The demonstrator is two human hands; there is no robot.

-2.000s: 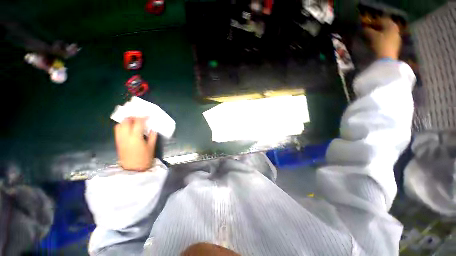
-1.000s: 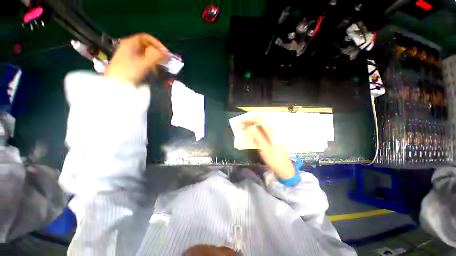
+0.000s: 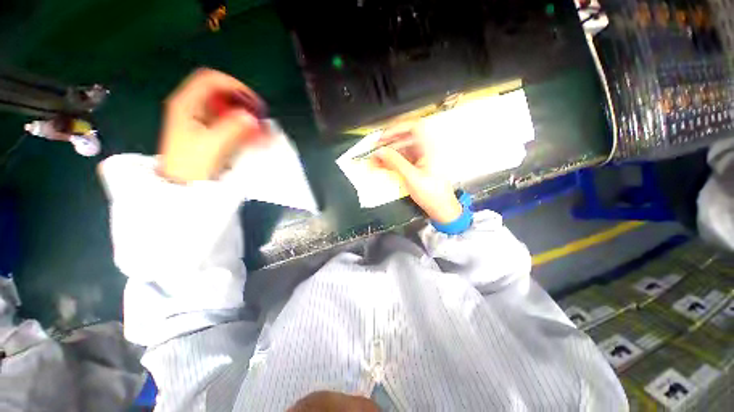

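Observation:
My left hand [image 3: 201, 129] is raised over the left part of the green mat, motion-blurred, its fingers closed round a red housing [image 3: 235, 111]. A loose white sheet [image 3: 278, 173] lies just below and right of it; whether the hand touches it is unclear. My right hand [image 3: 412, 175], with a blue wrist band, is over the left end of the white paper sheets [image 3: 483, 133], thumb and fingers close together. A thin dark line shows at its fingertips; whether it is a held tool or part is too blurred to tell.
The black fixture [image 3: 435, 60], with a yellowish front edge and green lights, stands behind the sheets. A clear blister tray [image 3: 668, 88] is at right. A metal arm with a white tip [image 3: 84, 143] is at left. A small orange piece [image 3: 216, 16] is at the back. Other people's sleeves show at both sides.
My right hand went from the tray to the white sheets and remains there. My left hand let go of the loose sheet, moved up, and now has a red housing. The view has shifted and tilted.

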